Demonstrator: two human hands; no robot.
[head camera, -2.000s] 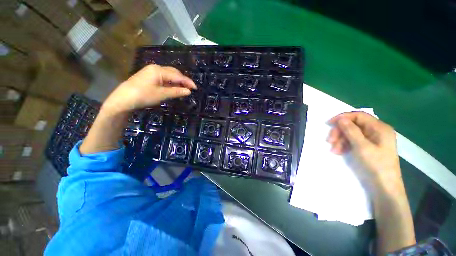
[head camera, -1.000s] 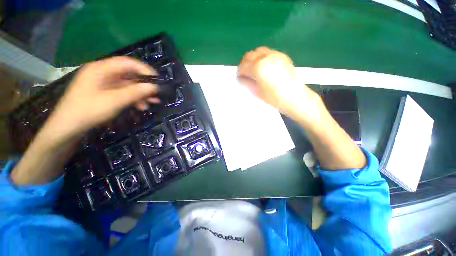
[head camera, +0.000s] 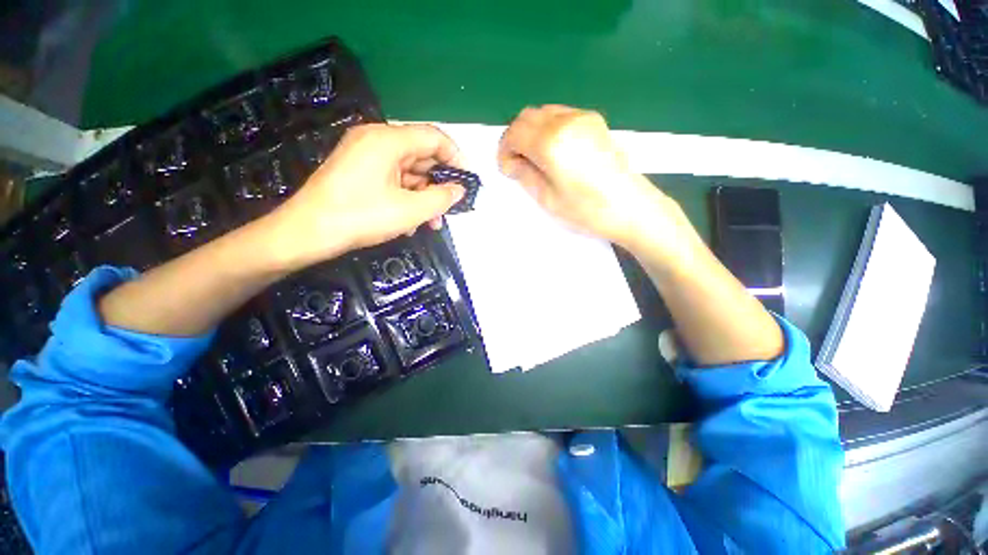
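Note:
My left hand (head camera: 374, 184) holds a small black housing (head camera: 456, 185) between thumb and fingers, over the left edge of the white sheets (head camera: 547, 287). My right hand (head camera: 563, 163) is just to its right above the sheets, with fingertips curled together and pointing down-left. Whether it pinches anything is too small to tell. The two hands are apart. The large black blister tray (head camera: 141, 163) lies tilted at the left, partly under my left forearm. Its square pockets show part-like shapes.
A black flat rectangle, perhaps a phone (head camera: 750, 241), lies right of my right forearm. A thick white stack (head camera: 883, 309) is at the far right. A small whitish piece (head camera: 667, 347) is beside my right forearm. A white strip (head camera: 802, 165) crosses the green bench. Black ribbed trays (head camera: 953, 54) are at the top right.
The view has swung right from the tray. My left hand has moved from over the tray to the sheets and now visibly holds a black housing. My right hand has stayed above the sheets.

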